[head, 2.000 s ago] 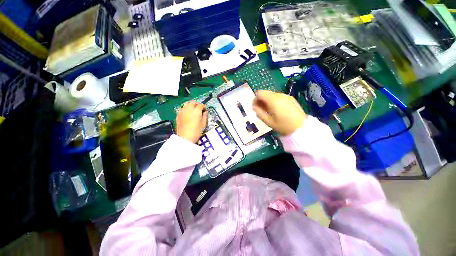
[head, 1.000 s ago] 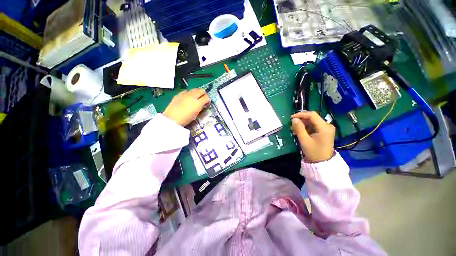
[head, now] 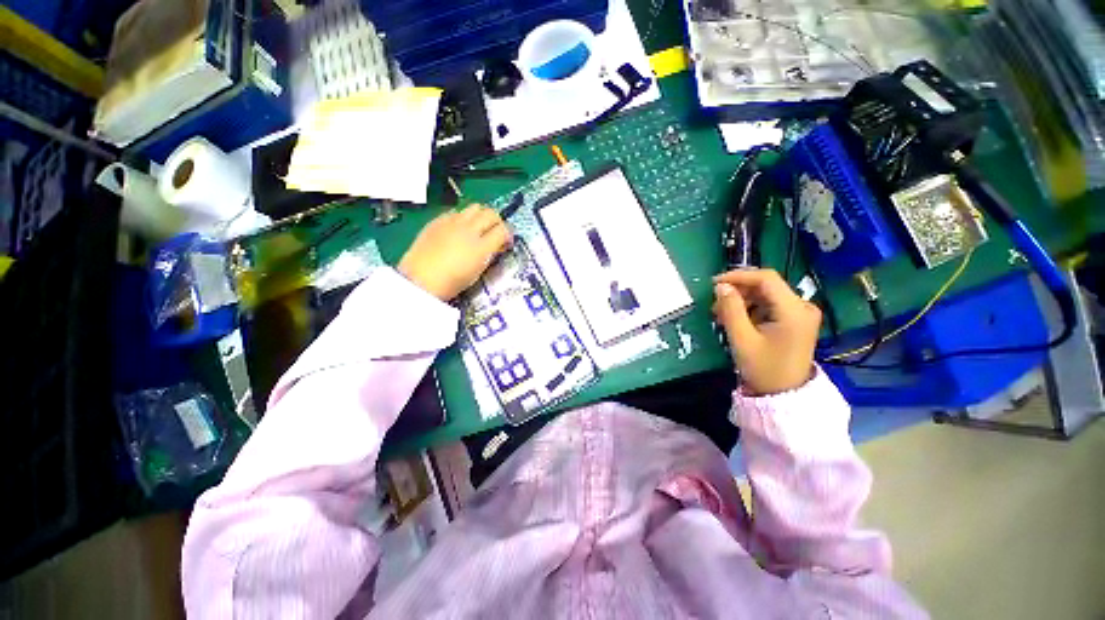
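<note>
The open tablet housing (head: 530, 339), with blue-edged white squares, lies in front of me. The display assembly (head: 616, 257), white back up with small black flex parts, lies flat just right of it. My left hand (head: 458, 251) rests at the housing's top end; its fingers cover that corner, and whether they grip anything cannot be told. A thin dark tool (head: 511, 206) lies by the fingertips. My right hand (head: 769, 329) is right of the display, thumb and forefinger close together; nothing clear shows between them. The thick black handheld tool (head: 744, 220) lies just above it.
A blue device (head: 836, 200) with a yellow wire and a black stand (head: 911, 115) are at right. A clear parts box (head: 800, 55) is at upper right. Behind are a tape roll (head: 556, 53) and a yellowish sheet (head: 364, 143). A white roll (head: 194, 179) is at left.
My right hand has left the display and moved right and down, beside the black handheld tool. My left hand stays at the housing's top end. The view has shifted somewhat.
</note>
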